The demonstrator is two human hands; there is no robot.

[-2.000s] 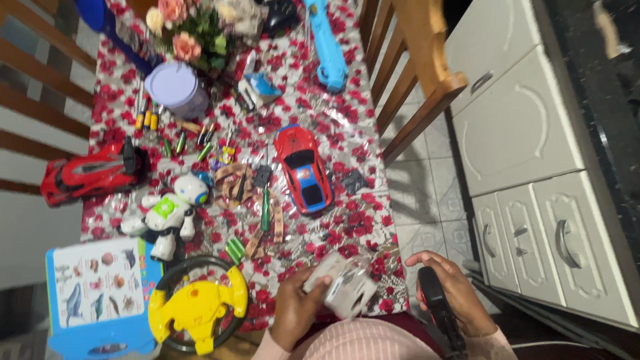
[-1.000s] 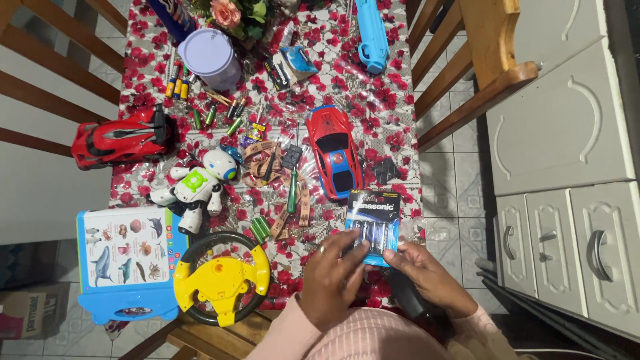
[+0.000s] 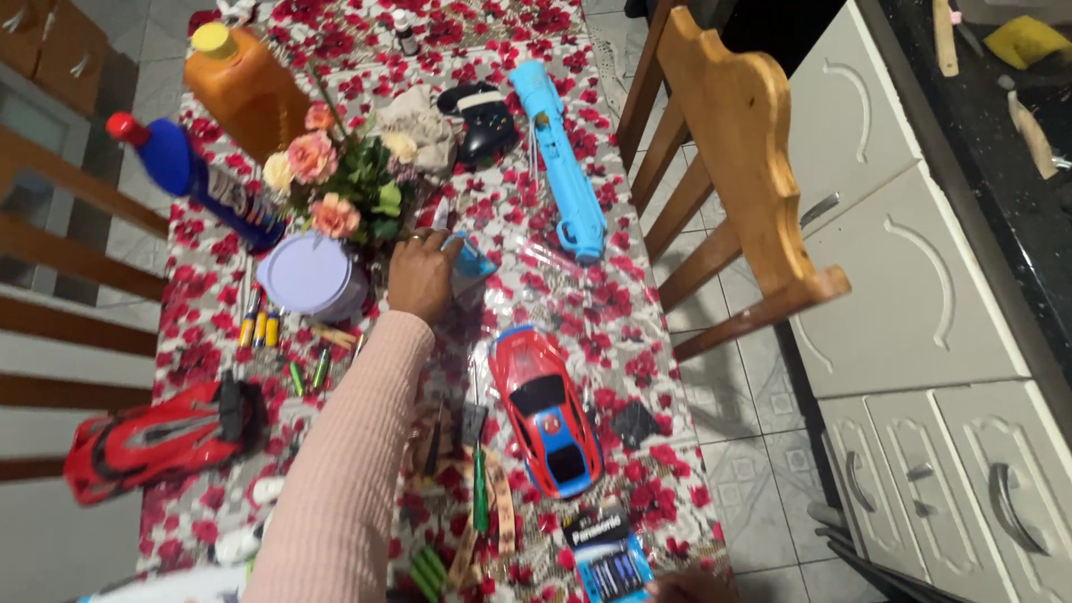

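My left hand (image 3: 422, 276) reaches far over the flowered tablecloth, its fingers on a blue and clear package (image 3: 471, 256) beside the flowers; whether it grips the package cannot be told. At the bottom edge, my right hand (image 3: 691, 586) is partly cut off and blurred, next to the Panasonic battery pack (image 3: 614, 569), which lies on the table. A red and blue toy car (image 3: 548, 410) sits between the hands. Left of it lie a green-handled screwdriver (image 3: 480, 490) and a measuring tape (image 3: 503, 511). Several green batteries (image 3: 429, 573) lie near the bottom edge.
A lidded lilac tub (image 3: 306, 275), artificial flowers (image 3: 335, 180), a blue bottle (image 3: 201, 180) and an orange jug (image 3: 247, 92) stand at the back left. A light-blue toy gun (image 3: 561, 167) lies behind. At left is a red toy car (image 3: 159, 440); a wooden chair (image 3: 745, 151) stands at right.
My left hand has moved from the battery pack to the package by the flowers. The pack, between both hands a second ago, now lies on the table. The view has shifted toward the table's far end.
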